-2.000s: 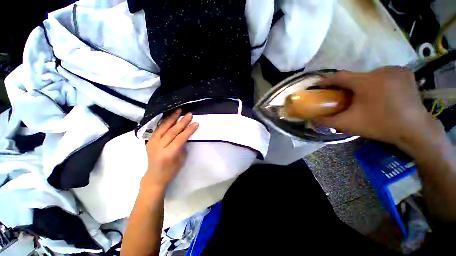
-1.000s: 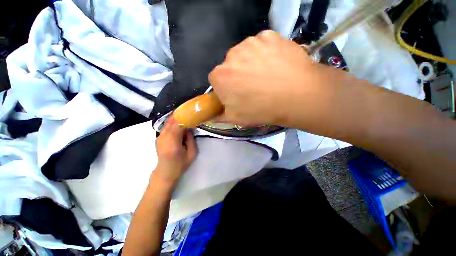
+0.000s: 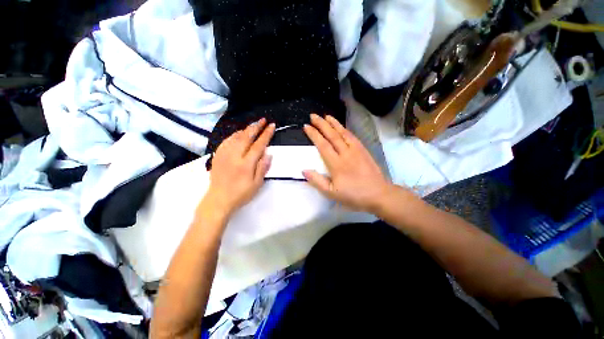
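The black speckled garment body lies over the padded board. Its white band with a thin black lower edge lies across the board's near side. My left hand lies flat on the band's left part, fingers pointing away from me. My right hand lies on its right part, fingers apart. Both hands cover the band's ends. A strip of dark lining and a thin white line show between my fingertips. The steam iron rests at the upper right with its wooden handle upward.
A white cloth lies under and beside the iron. A pile of white and black garment pieces is at the left. A tape roll and yellow-green loops are at the far right. A blue crate is below right.
The iron has moved from the band to the cloth at the upper right, and my right hand has let go of it. Both hands now lie on the band.
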